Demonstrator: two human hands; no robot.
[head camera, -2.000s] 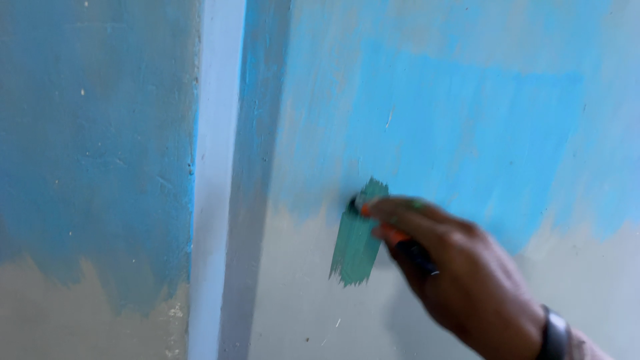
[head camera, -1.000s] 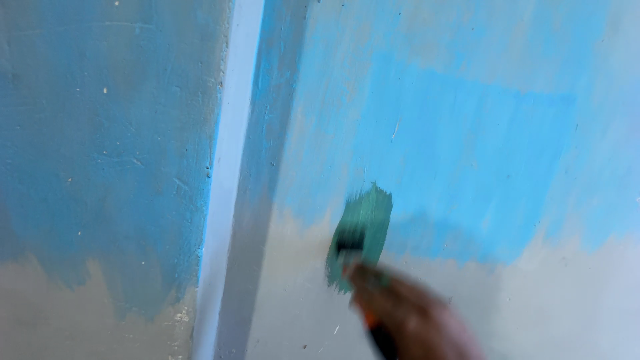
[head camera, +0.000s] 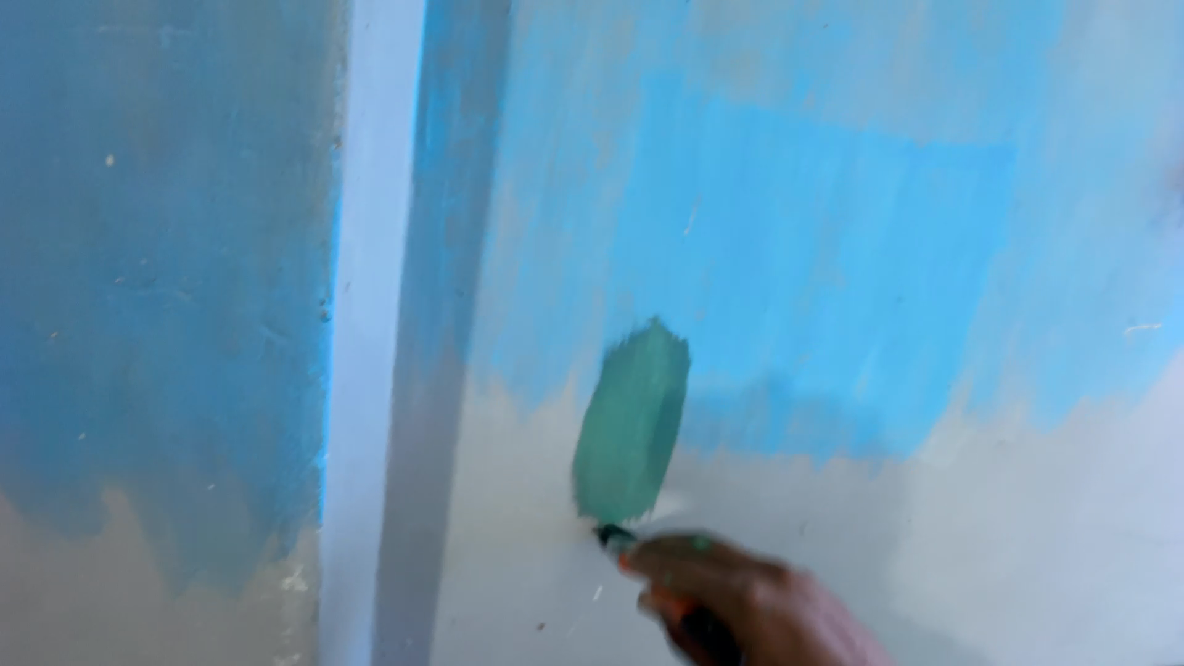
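My right hand (head camera: 740, 592) is closed around a paintbrush (head camera: 618, 540) with an orange and black handle, at the bottom centre of the head view. The dark bristles are at the lower edge of a green paint patch (head camera: 634, 425), close to the wall surface. Green specks mark the fingers. Above and to the right of the green lies a bright blue painted area (head camera: 823, 268) with a ragged lower edge over bare grey wall (head camera: 814, 536). My left hand is outside the view.
A pale vertical strip (head camera: 370, 277) runs down the wall left of the green patch, with a shaded band (head camera: 444, 277) beside it. Further left is a darker blue wall section (head camera: 166, 277), grey towards the bottom. Small scuffs mark the surface.
My right hand and the brush have moved from on the green patch to its lower edge. The green patch has grown wider and fuller since two seconds ago.
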